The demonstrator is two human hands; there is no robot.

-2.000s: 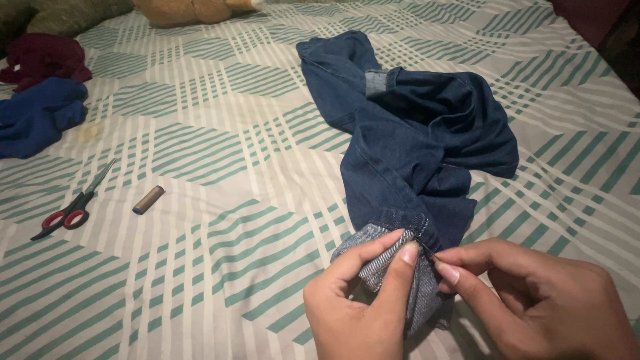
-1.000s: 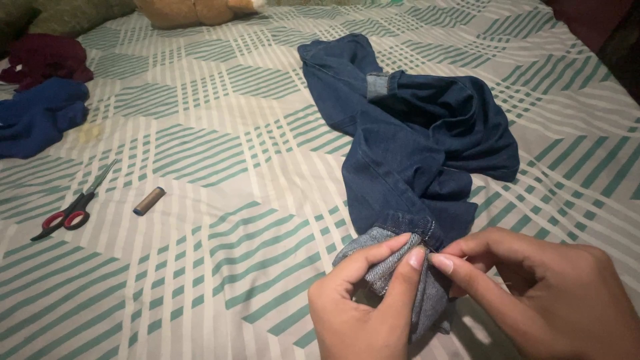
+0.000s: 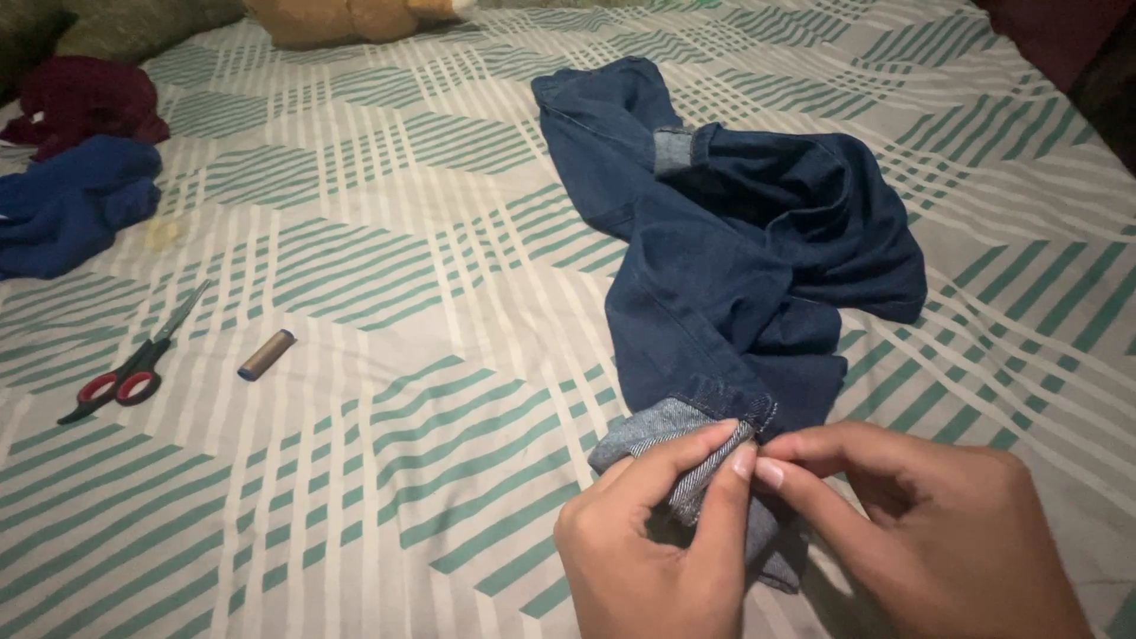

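Observation:
Dark blue denim jeans (image 3: 692, 266) lie bunched on the bed, with one leg end toward me. My left hand (image 3: 666, 532) pinches the turned-up pale inside of that hem (image 3: 652, 430) between thumb and forefinger. Close against it, my right hand (image 3: 905, 524) has its thumb and forefinger pressed together at the hem's edge; whether they hold a needle or thread is too small to tell. Pale stitches show on the denim just above the fingertips. Scissors (image 3: 133, 364) with black and red handles lie at the left, beside a small brown thread spool (image 3: 266, 355).
A patterned bedsheet (image 3: 479, 444) with green stripes covers the bed. Blue cloth (image 3: 80, 204) and maroon cloth (image 3: 84, 106) lie bunched at the far left. A brown and white plush item (image 3: 346, 18) rests at the back edge.

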